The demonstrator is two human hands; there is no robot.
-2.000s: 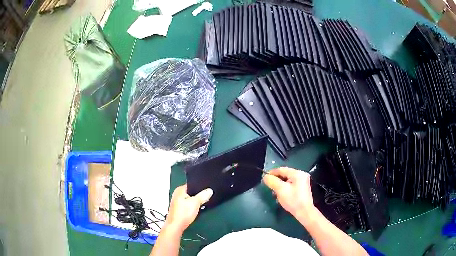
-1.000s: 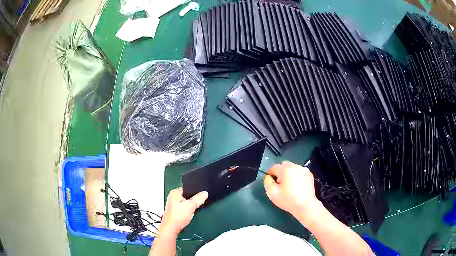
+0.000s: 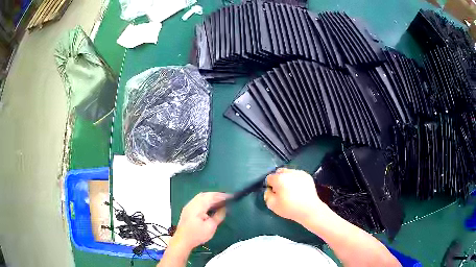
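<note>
A black panel (image 3: 244,192) is held in front of me, tilted nearly edge-on and slightly blurred, so its faces hardly show. My left hand (image 3: 202,219) grips its left end. My right hand (image 3: 292,194) is closed at its right end; the cable seen earlier is hidden now, and I cannot tell if the fingers hold cable, panel or both. Fanned rows of black panels (image 3: 313,104) stand beyond. More panels with coiled cables (image 3: 350,201) lie right of my right hand.
A clear plastic bag with dark contents (image 3: 168,117) lies at left. Below it, black cables (image 3: 134,228) lie on a white sheet (image 3: 141,193), by a blue crate (image 3: 78,208). A green bag (image 3: 86,78) and white scraps (image 3: 140,34) are at far left.
The panel has turned from showing its face to nearly edge-on. My left hand has moved right and turned, my right hand has moved slightly left to the panel's end. The whole view has shifted slightly.
</note>
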